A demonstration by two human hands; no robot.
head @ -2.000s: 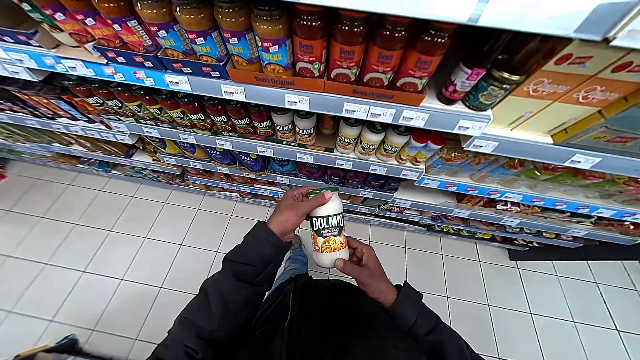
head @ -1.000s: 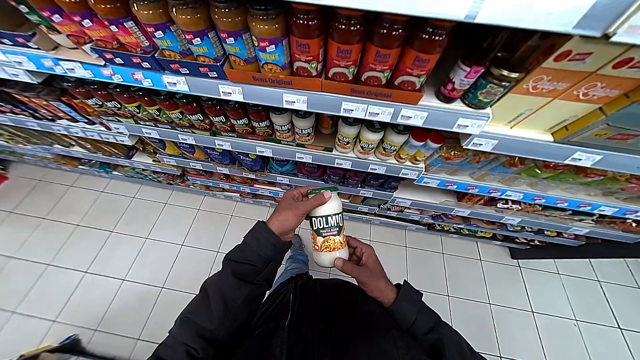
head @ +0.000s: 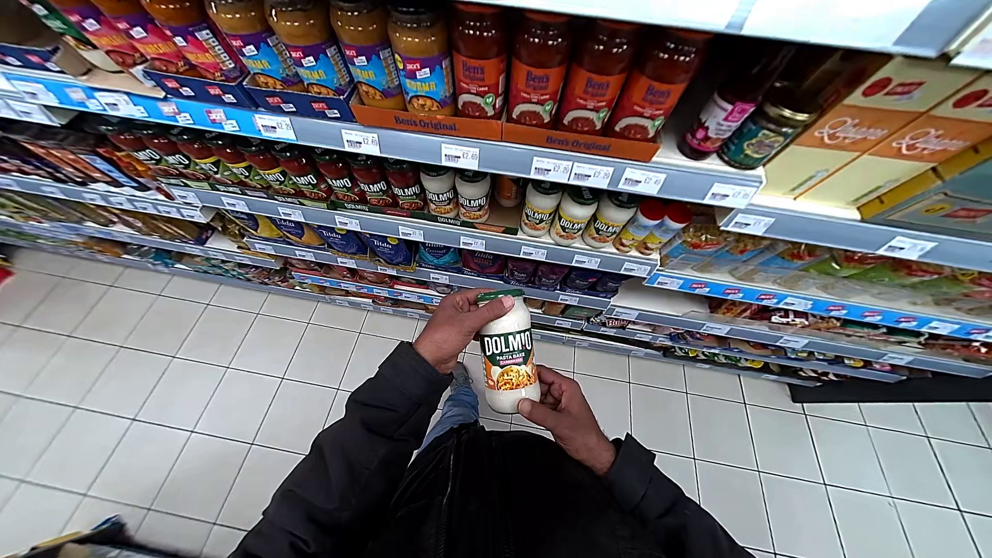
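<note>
A glass jar of white Dolmio pasta bake sauce (head: 508, 353) with a green lid is held upright in front of my body, its label facing up toward the camera. My left hand (head: 463, 327) grips it near the top, thumb across the lid's edge. My right hand (head: 564, 415) holds the lower right side, with the thumb at the base. Similar white-sauce jars (head: 457, 194) stand on the shelf beyond, beside red-sauce Dolmio jars (head: 364, 180).
Shelves with a grey price rail (head: 418, 147) run across the aisle. Above are korma jars (head: 421, 62) and Ben's Original jars (head: 536, 74); yellow boxes (head: 845, 128) stand right. Rice pouches (head: 387, 249) sit lower. White floor tiles (head: 194, 372) lie below; a partly seen object (head: 101, 539) is at lower left.
</note>
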